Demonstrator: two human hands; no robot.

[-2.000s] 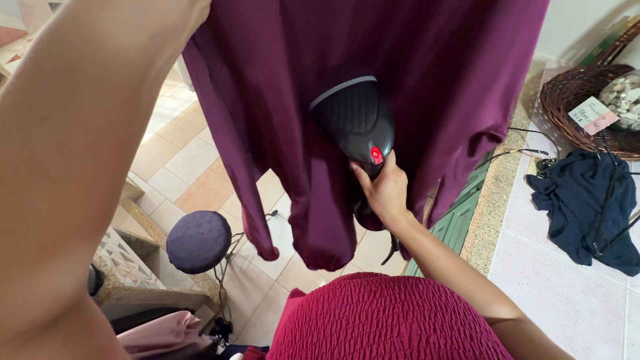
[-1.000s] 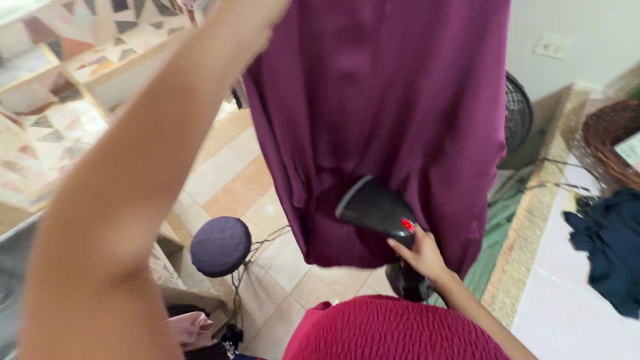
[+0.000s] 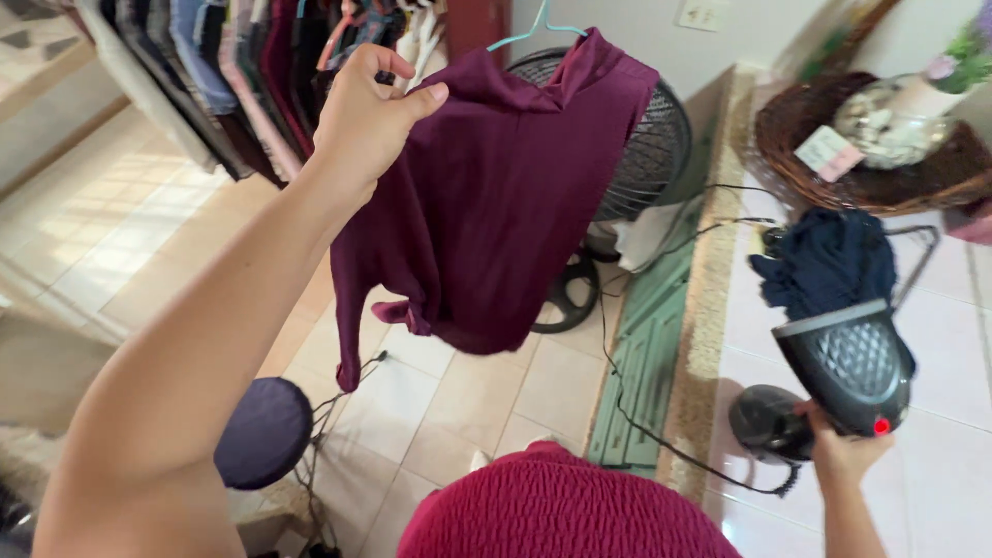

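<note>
A purple satin blouse [image 3: 496, 201] hangs from a light blue hanger [image 3: 536, 31] in the middle of the view. My left hand [image 3: 380, 101] is at the blouse's upper left edge, thumb and fingers curved; whether cloth is pinched between them cannot be told. On the right, over the tiled counter, my right hand [image 3: 845, 449] grips a black handheld garment steamer [image 3: 849, 372] by its handle, a red light glowing on its body. The steamer is apart from the blouse, and a dark navy cloth [image 3: 833, 260] lies just beyond it.
A black fan [image 3: 647, 147] stands behind the blouse. Clothes [image 3: 232, 85] hang at the upper left. A round dark stool [image 3: 263, 432] is at the lower left. The counter [image 3: 775, 341] holds a wicker basket [image 3: 783, 167]; a black cord [image 3: 643, 426] runs past its edge.
The steamer in my right hand has moved from the blouse to over the counter on the right. My left hand, earlier out of view, now shows at the blouse's upper part. The view has shifted.
</note>
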